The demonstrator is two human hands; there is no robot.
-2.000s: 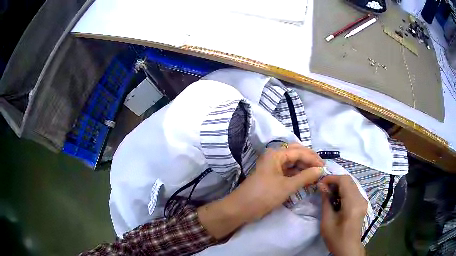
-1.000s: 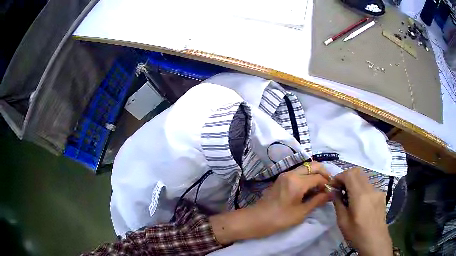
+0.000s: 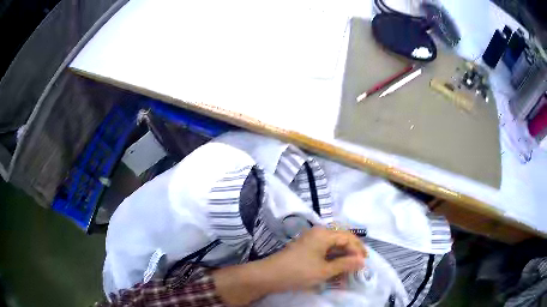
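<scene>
The white garment (image 3: pixel 150 207) lies heaped over my lap, with striped facings (image 3: pixel 228 205) at its openings and black tape along some striped edges. My left hand (image 3: pixel 318 256) lies over the middle of the garment, its thumb and fingers pinched together on the white cloth. What lies between the fingertips is blurred and too small to tell. A short black label (image 3: pixel 358 231) shows just behind my left hand. My right hand is not in view. No needle or thread can be made out.
The white table (image 3: pixel 240 54) with its wooden edge is beyond the garment. On the grey-beige mat (image 3: pixel 414 141) lie a red pencil (image 3: pixel 387 82), a white pencil (image 3: pixel 400 83), a yellowish strip (image 3: pixel 451 94) and a black pincushion or dish (image 3: pixel 400 39). Blue crates (image 3: pixel 90 171) stand left.
The right hand has left the picture from beside my left hand. The view has shifted, so table and garment appear lower and further left. The left hand stays at the garment.
</scene>
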